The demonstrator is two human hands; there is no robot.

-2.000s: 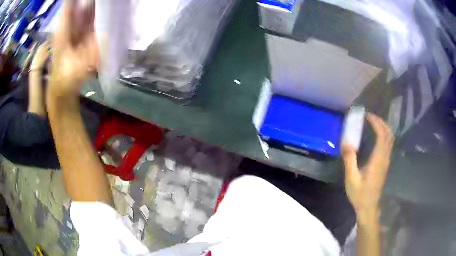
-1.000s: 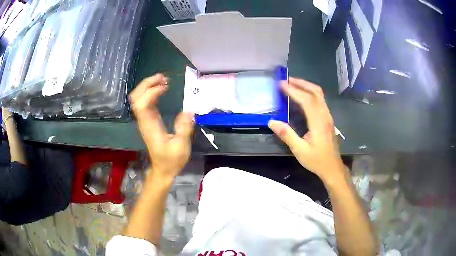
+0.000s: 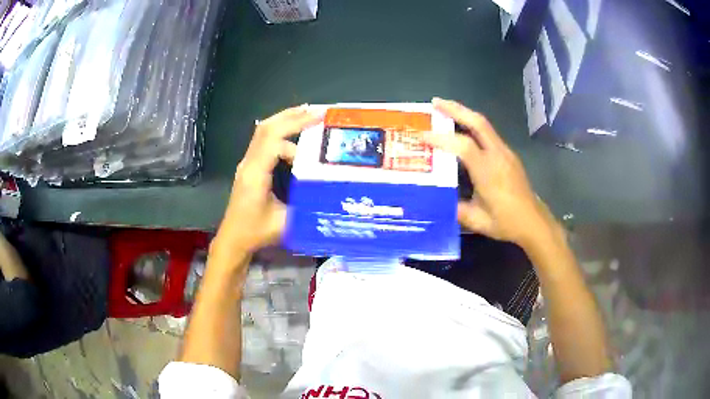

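A retail box is held between my two hands at the front edge of the dark green bench. One face is white with an orange panel and a phone picture; the face nearer me is blue with white lettering. A blurred pale flap shows at its lower edge. My left hand grips the left end and my right hand grips the right end. The inside of the box is hidden.
Stacked clear blister trays stand at the left. A pile of blue-and-white boxes stands at the right. Another white box is at the far edge. A red stool and a person's dark clothing are at lower left.
The box stood open with pale contents showing; now its big flap no longer stands up and its printed faces show. Both hands have closed on its ends, and it is nearer my body.
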